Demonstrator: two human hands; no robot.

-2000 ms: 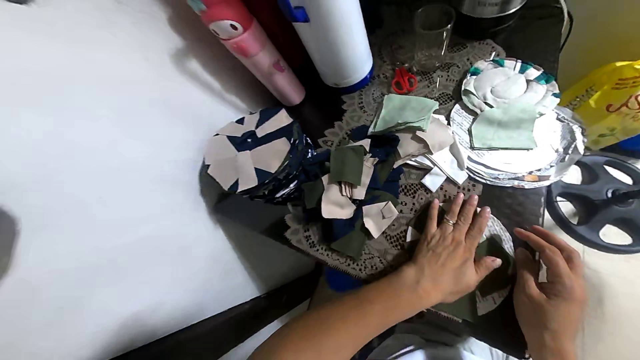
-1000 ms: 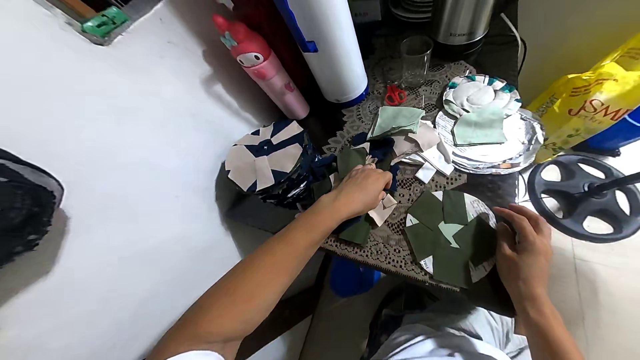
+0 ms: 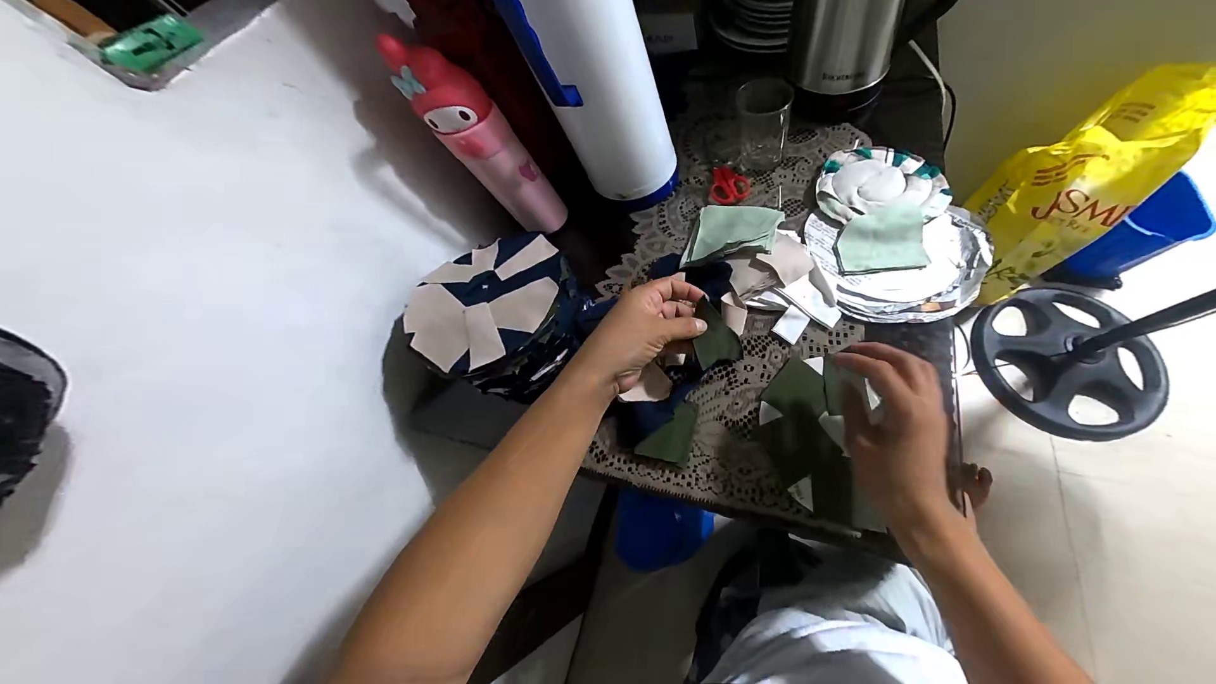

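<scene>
My left hand (image 3: pixel 655 332) pinches a dark green fabric piece (image 3: pixel 714 334) over a heap of beige and navy scraps. My right hand (image 3: pixel 898 418), slightly blurred, is over a round piece covered with dark green patches (image 3: pixel 793 446); its fingers are at a green patch at the upper edge, and whether they grip it cannot be told. Another dark green scrap (image 3: pixel 669 435) lies on the lace cloth (image 3: pixel 731 475). Light green squares (image 3: pixel 736 231) lie behind the heap. A light green piece (image 3: pixel 883 239) rests on a stack of paper-covered discs (image 3: pixel 955 271).
At the left stands a round stack with beige and navy patches (image 3: pixel 484 313). Behind are a pink bottle (image 3: pixel 494 157), a white cylinder (image 3: pixel 613 104), red-handled scissors (image 3: pixel 730 185), a drinking glass (image 3: pixel 764 123) and a steel kettle (image 3: pixel 845 47). A black wheel-shaped base (image 3: pixel 1069 363) stands right of the table.
My left hand has come up from the scrap heap with a dark green piece. My right hand has moved from the round piece's right edge to over its patches.
</scene>
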